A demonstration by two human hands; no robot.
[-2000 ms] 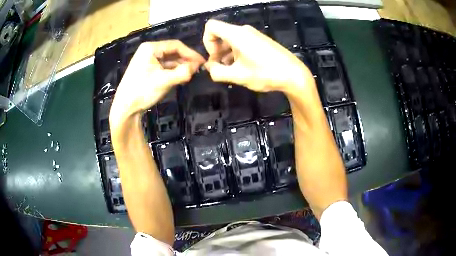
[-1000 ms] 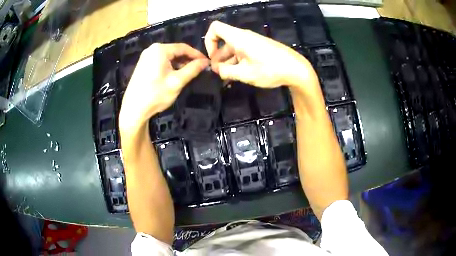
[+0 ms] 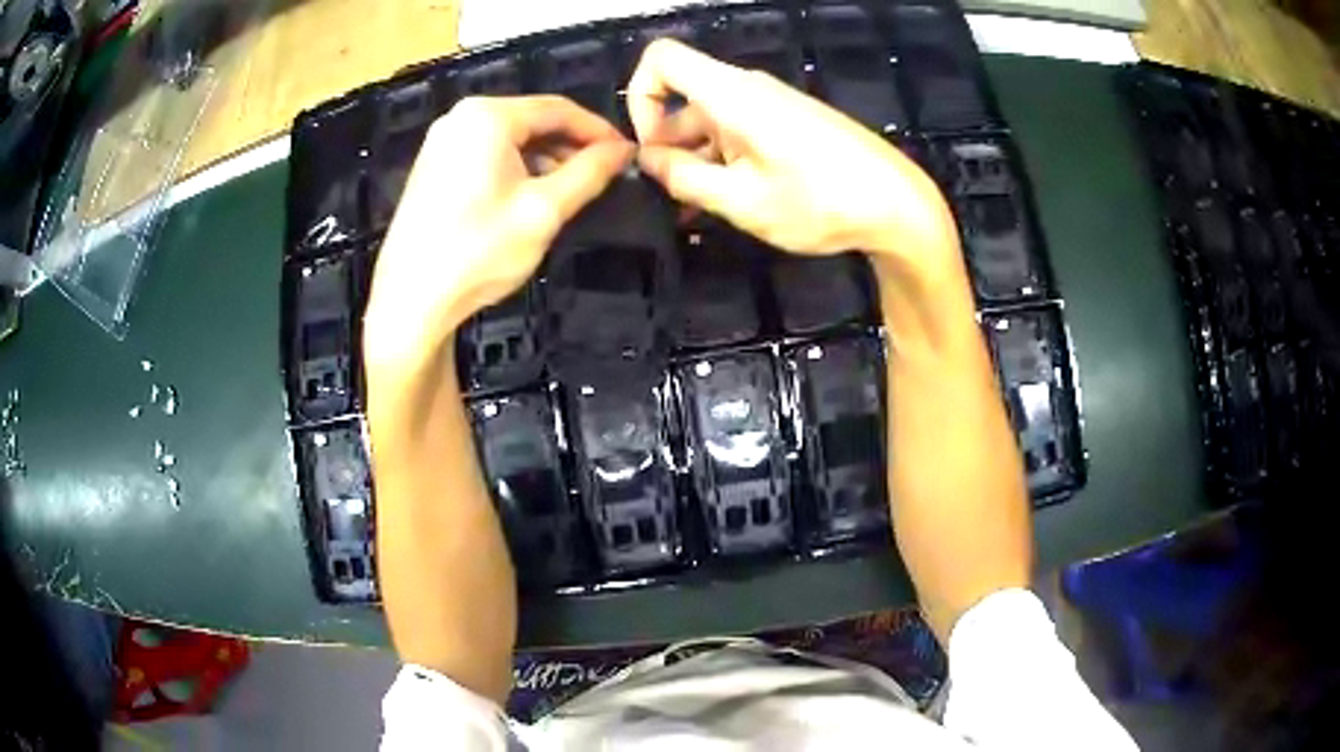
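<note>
A black phone housing point(image 3: 610, 272) hangs below my fingertips, above the middle of the black blister tray point(image 3: 691, 576). My left hand point(image 3: 478, 221) pinches at its top end with thumb and index finger. My right hand point(image 3: 779, 162) is on the right, its fingertips meeting the left ones at the same end. A tiny pale speck shows between the fingertips; I cannot tell which hand holds it. Other black housings point(image 3: 735, 441) lie in the tray pockets.
Small pale parts point(image 3: 162, 397) are scattered on the green mat point(image 3: 235, 558) at left. A clear plastic sheet point(image 3: 125, 235) lies at the upper left. Another black tray point(image 3: 1264, 279) is at right. Wood-coloured board point(image 3: 323, 52) lies behind. A red stool point(image 3: 177, 669) and blue stool point(image 3: 1161, 602) stand below.
The housing between my hands hangs at a slightly different angle. My hands remain fingertip to fingertip, a little further right and up in the picture. The whole view has shifted slightly.
</note>
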